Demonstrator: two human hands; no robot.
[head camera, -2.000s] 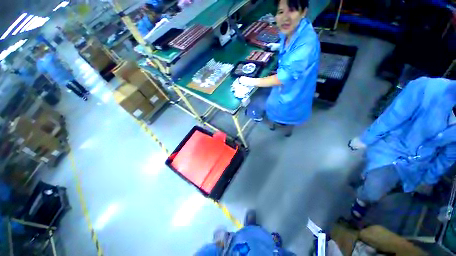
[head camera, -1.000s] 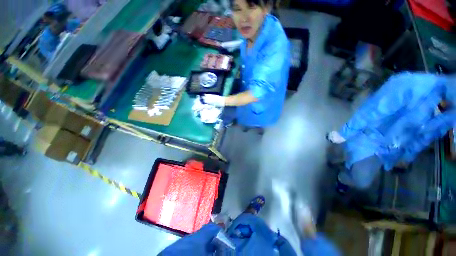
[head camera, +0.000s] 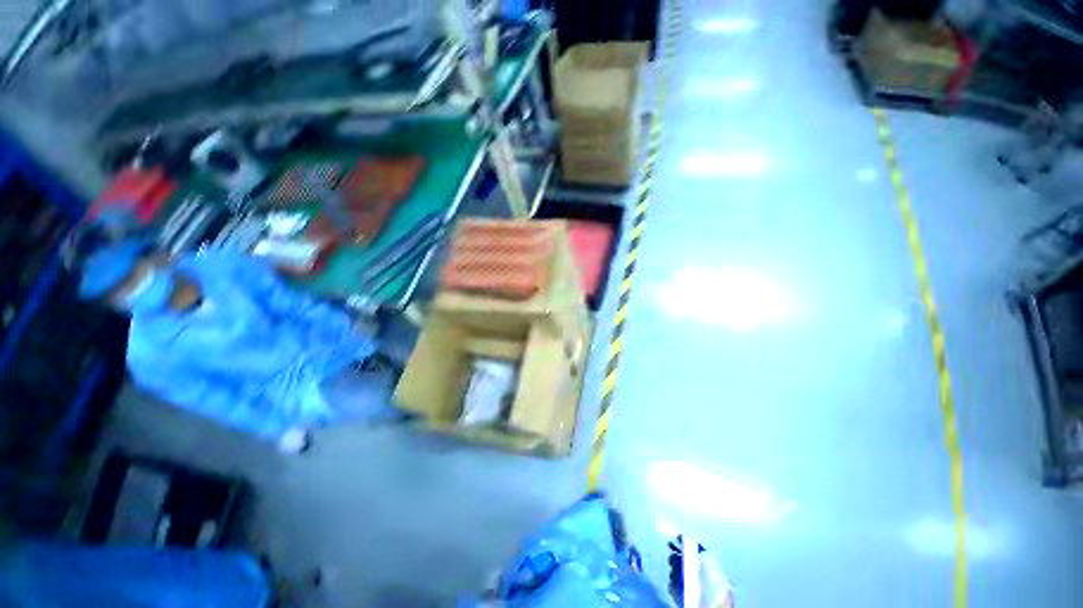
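My right hand, a blurred whitish shape, is cut off by the bottom edge beside my blue smock. A narrow white thing with dark marks is at it; whether the fingers grip it cannot be told. My left hand is not in view. Nearest in front on the floor stands an open cardboard carton with a whitish item inside. Behind it is another carton, with reddish-brown ribbed pieces at its top.
A person in blue is at the green bench on the left. Blue clothing shows at the bottom left. A tall carton stands by the yellow-black tape. A black bin is lower left, a dark cart far right.
The view has swung to another stretch of bench and the aisle. The red-lined bin near my feet and the earlier bench are out of view; the open cartons now show ahead.
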